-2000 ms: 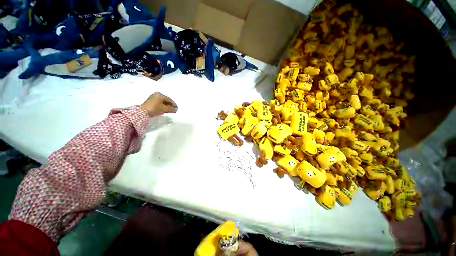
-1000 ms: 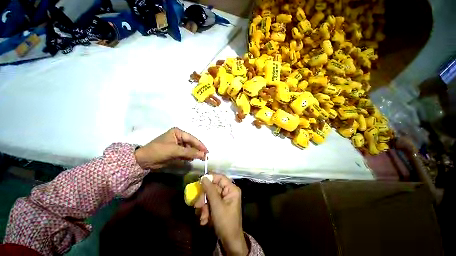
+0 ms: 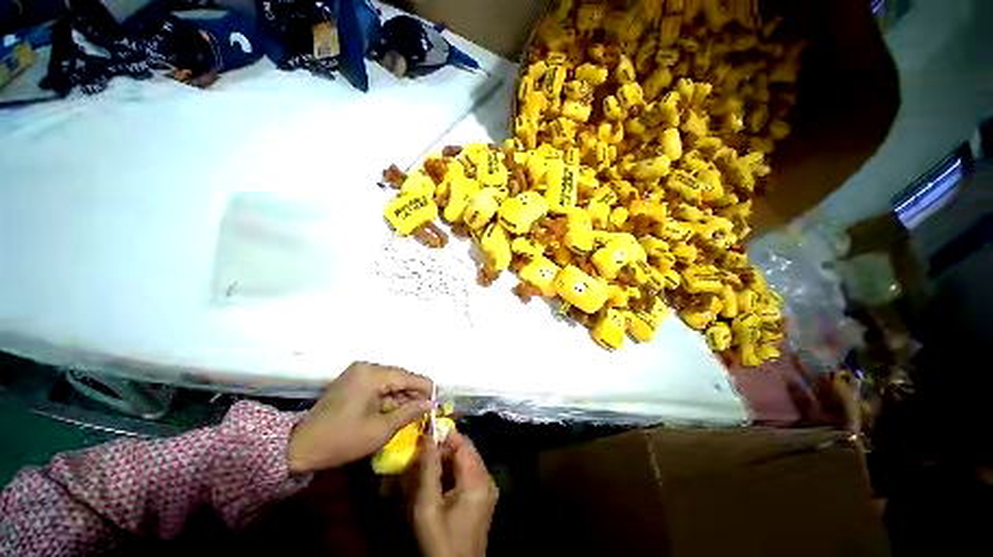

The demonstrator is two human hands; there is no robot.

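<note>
A yellow plush keychain toy is at the table's near edge, partly hidden by my fingers. My left hand pinches a thin pale strand or tag at the toy's top. My right hand holds the toy's top end from the right, its fingertips almost touching those of my left hand. The metal part between the fingers is too small to make out. Loose loop fasteners lie sparsely on the white table beside the toy pile.
The supply carton lies tipped with toys spilling out. A greyish clear sheet is flat on the table. Blue plush toys lie at the far left. A brown carton is below the table edge. Clear plastic bags are beyond the pile.
My left hand came from over the table to the toy and is now lower, closer to my right hand. My right hand rose with the toy, then lowered slightly. The camera view has shifted.
</note>
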